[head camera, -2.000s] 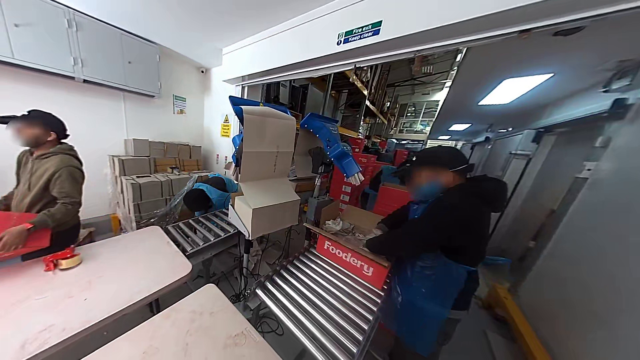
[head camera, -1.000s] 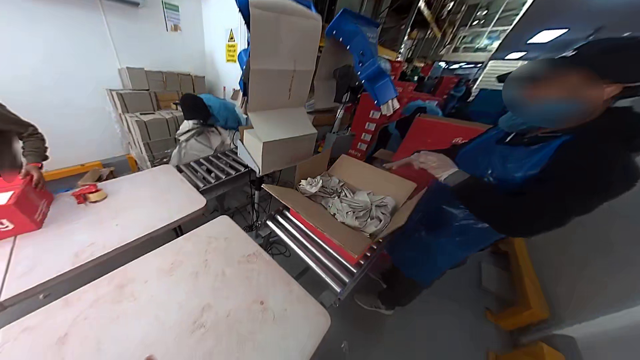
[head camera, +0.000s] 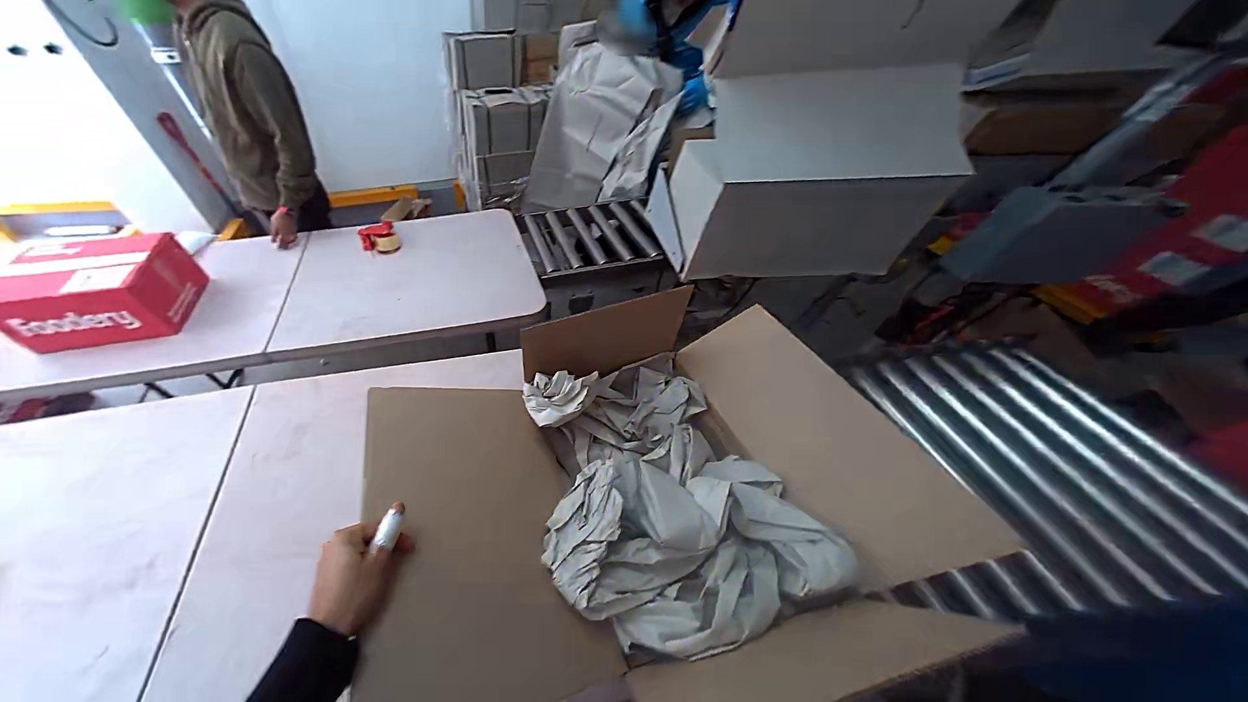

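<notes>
A cardboard box stands with its flaps spread, full of crumpled grey packing paper. Its left flap lies over the near table. At that flap's outer edge is my left hand, in a dark sleeve, with a white pen or marker gripped between thumb and fingers. The fingertips are partly hidden. My right hand is not in view.
A red printed box and a red tape dispenser sit on the far table, beside a person. Roller conveyors run at right and behind. A large white carton hangs over the back.
The paper-filled box has moved from the conveyor to the edge of the near table. My left hand with the pen has come into view. The view has turned down and left.
</notes>
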